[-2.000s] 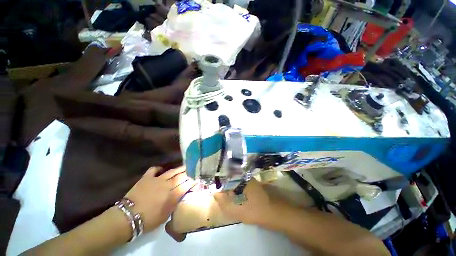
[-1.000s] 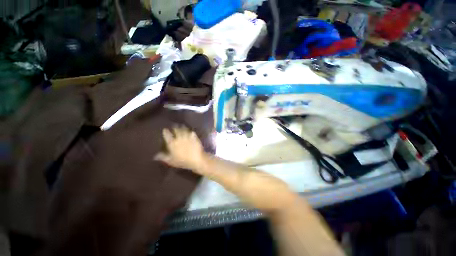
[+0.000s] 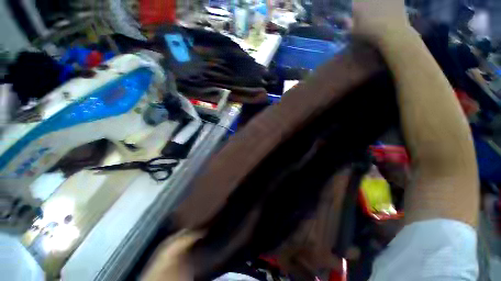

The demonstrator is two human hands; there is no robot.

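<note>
A long brown fabric panel (image 3: 263, 142) is stretched diagonally in front of me, with a darker side hanging below it. My right hand (image 3: 379, 19), at the top edge of the view and partly cut off, grips its upper far end, arm raised. My left hand (image 3: 178, 249), blurred at the bottom, holds its lower near end. The white sewing machine (image 3: 110, 118) with a blue stripe is at the left. The fabric is off the machine. The fingers of both hands are mostly hidden or blurred.
Black-handled scissors (image 3: 159, 167) lie on the white machine table (image 3: 110, 219). Behind are a heap of dark cloth (image 3: 220, 63) with a blue patch and a blue container (image 3: 307, 52). A red container (image 3: 384, 211) with something yellow is at the right, below the raised arm.
The view has swung right, so the machine is now at the left. The brown fabric has been lifted off the table and is stretched between both hands, the right hand raised.
</note>
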